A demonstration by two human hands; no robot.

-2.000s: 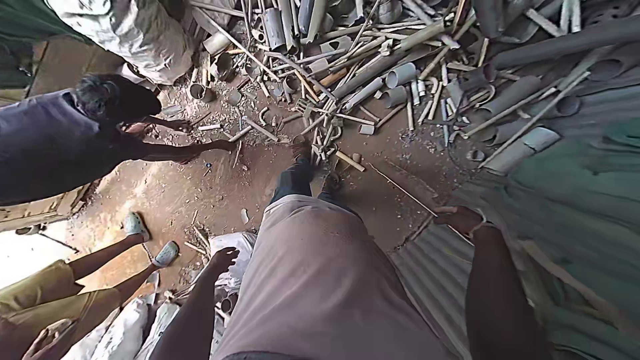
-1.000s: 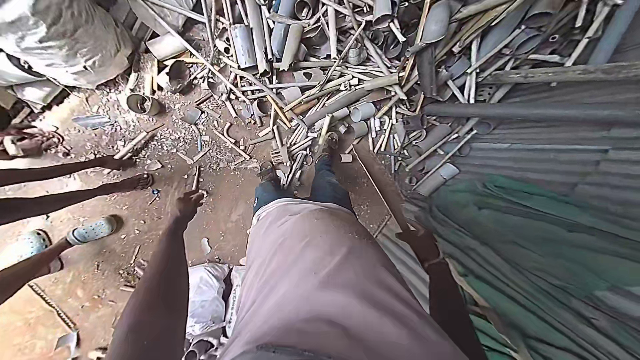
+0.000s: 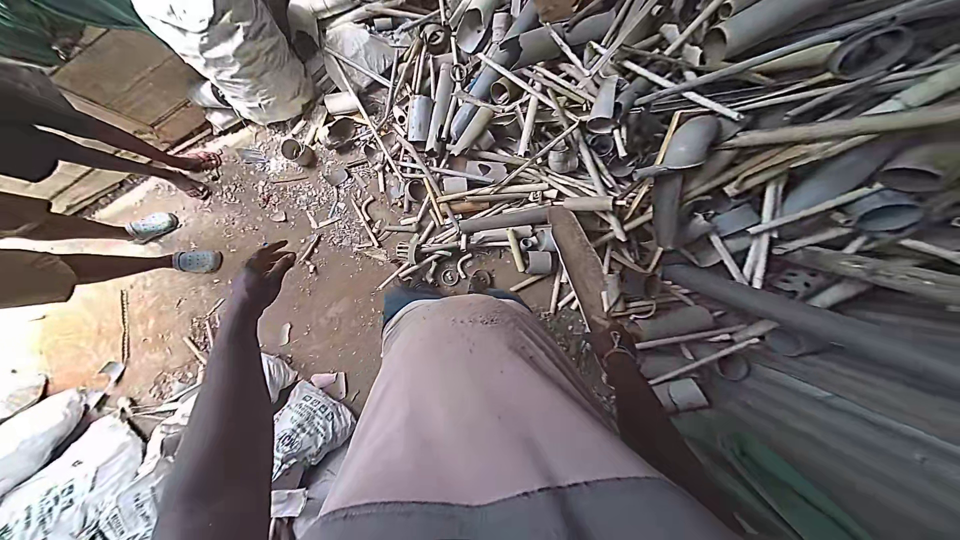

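Observation:
My right hand (image 3: 613, 341) is closed on the lower end of a long, broad machete-like blade (image 3: 579, 259), which is brownish and points up toward the pile. That blade lies over a heap of plastic pipe offcuts, among them a grey pipe elbow (image 3: 688, 142) and a short grey pipe piece (image 3: 538, 262). At the left, my left hand (image 3: 264, 276) hangs above the dirt floor with its fingers apart and nothing in it. Small pipe scraps (image 3: 409, 251) lie on the ground just beyond my body.
Two people's legs and feet (image 3: 196, 261) are at the left. A large white sack (image 3: 240, 64) stands at the upper left, and printed sacks (image 3: 311, 420) lie at the lower left. Corrugated sheets (image 3: 840, 435) and a long grey pipe (image 3: 787, 307) are on the right.
The view has shifted. My left hand, which seemed to hold a small stick one second ago, is now empty with its fingers spread. The blade stays in my right hand.

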